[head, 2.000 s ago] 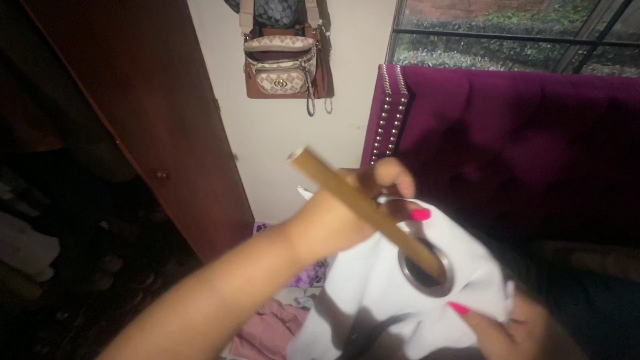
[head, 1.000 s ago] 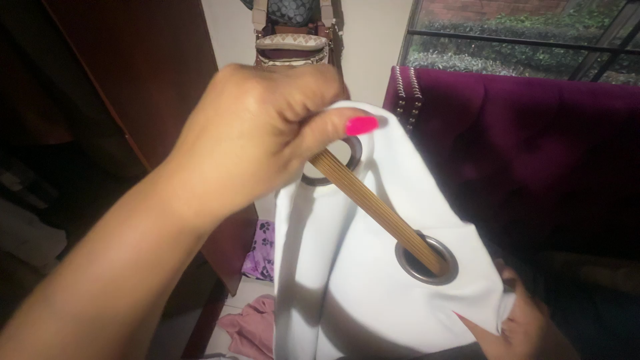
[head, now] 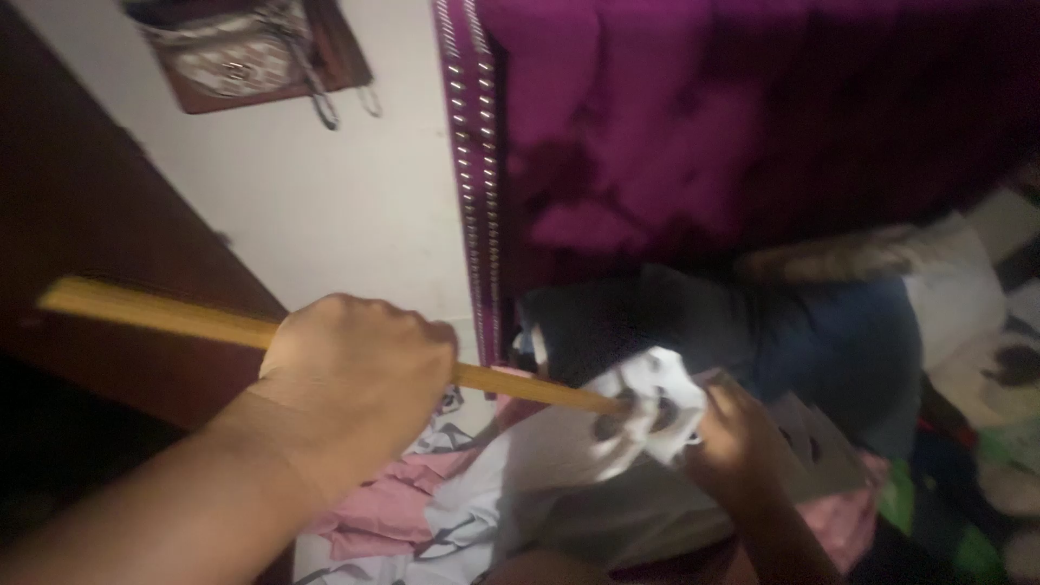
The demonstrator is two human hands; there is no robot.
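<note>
My left hand (head: 357, 382) is closed around a wooden rod (head: 162, 313), whose free end sticks out to the left over a dark brown door. The rod's other end reaches the metal-ringed grommets of a white grommet curtain (head: 561, 447). Its tip is hidden among the gathered folds. My right hand (head: 735, 439) grips the bunched curtain top just right of the grommets. Motion blur hides the fingers' exact places. Below both hands the rest of the curtain hangs down over pink and patterned cloth.
Behind the hands stands a purple studded headboard (head: 626, 146). A handbag (head: 236, 57) hangs on the pale wall at the upper left. The brown door (head: 106, 203) is at the left. Dark blue clothing (head: 837, 341) and pink fabric (head: 390, 504) lie around the curtain.
My left hand was at the curtain's upper edge; it now grips the rod farther from the curtain. The grommets are bunched closer to my right hand. The view has tilted downward.
</note>
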